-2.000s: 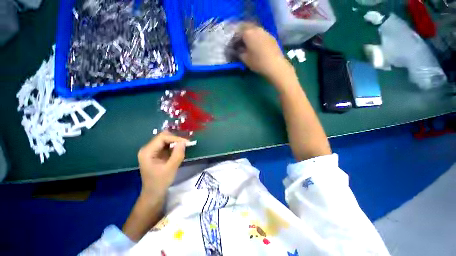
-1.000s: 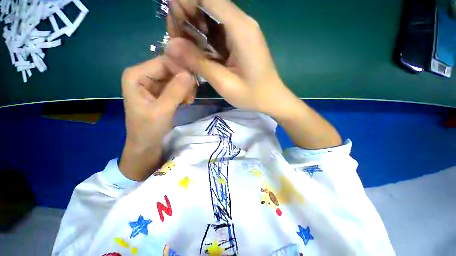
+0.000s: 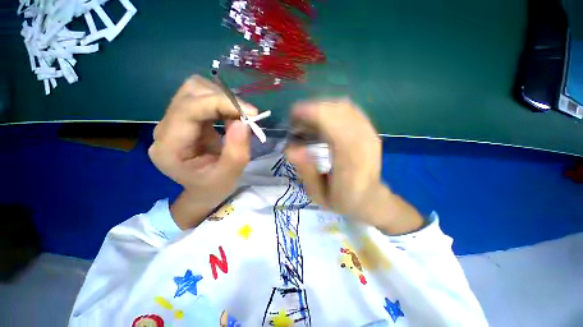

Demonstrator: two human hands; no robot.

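Observation:
My left hand pinches a thin metal piece and a white strip between thumb and fingertips, at the bench's front edge. The metal piece points up and left, and the white strip shows as two crossing ends. My right hand is blurred, just to the right and not touching the left. Its fingers are curled around something dark and something white that I cannot make out. Red wire leads with tiny white ends lie on the bench beyond my hands.
A loose pile of white strips lies at the far left on the green bench. A black case and a flat blue-grey device lie at the right edge. The bench's front edge runs behind my hands.
My right hand went from the right blue tray to my left hand, and has now drawn back right. A metal piece now shows in my left hand with the white strip. The view has tilted down.

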